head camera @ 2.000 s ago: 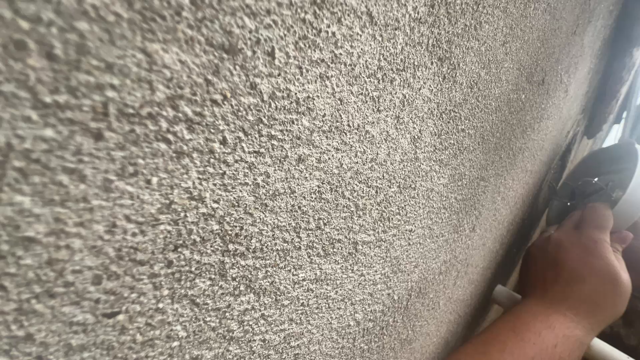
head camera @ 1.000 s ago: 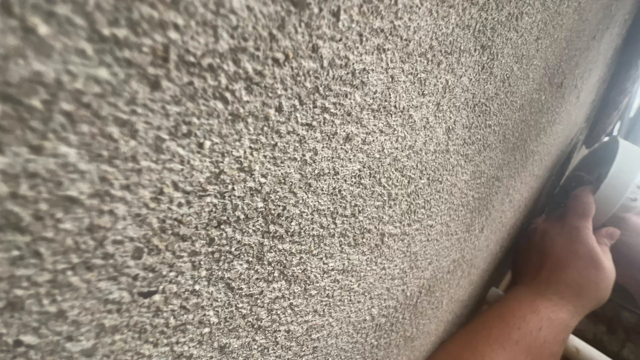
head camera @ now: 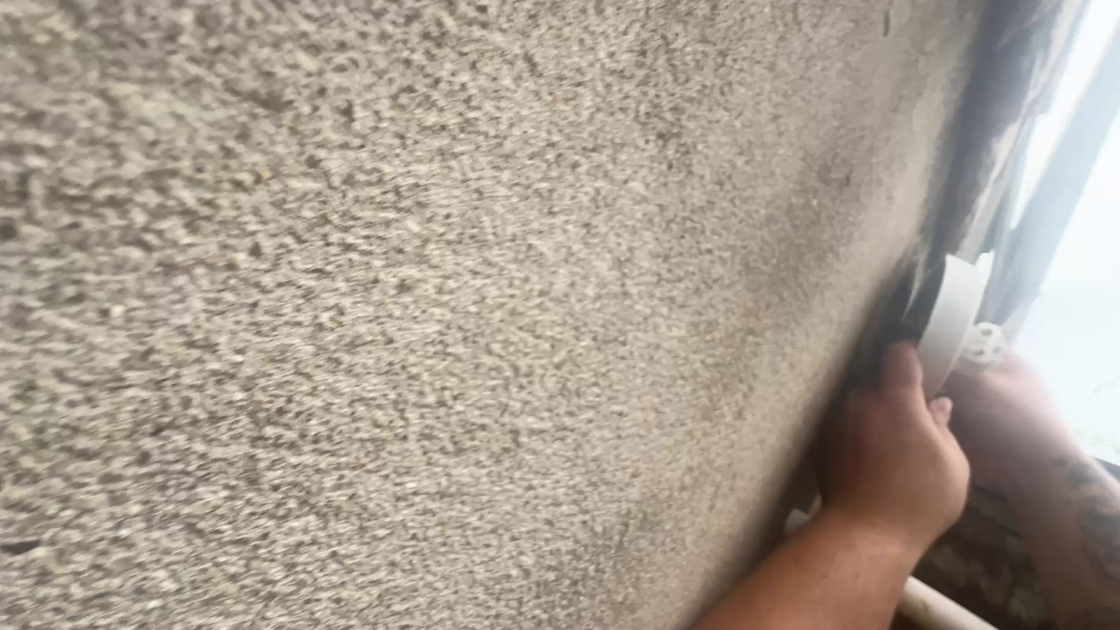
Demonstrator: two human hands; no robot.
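At the right side of the head view, my left hand (head camera: 897, 455) grips a round white plastic fitting (head camera: 949, 311), its thumb raised against the rim. The fitting is seen nearly edge-on, and its inner side is dark and blurred. Behind it and further right is my right hand (head camera: 1006, 407), at a small round white part with openings (head camera: 983, 344); its fingers are mostly hidden, so its hold on that part cannot be told. Both hands are beside the far edge of a rough, pebbly grey-beige wall surface (head camera: 490, 315).
A pale pipe (head camera: 941, 604) runs below the wrists at the lower right. Beyond the hands, a dark frame or edge (head camera: 984, 140) borders a bright window-like opening (head camera: 1081, 262). The rough surface fills most of the view.
The white fitting has turned from showing its dark face to nearly edge-on. My right hand and the small white part have come into clearer sight behind it. The left hand still holds the fitting.
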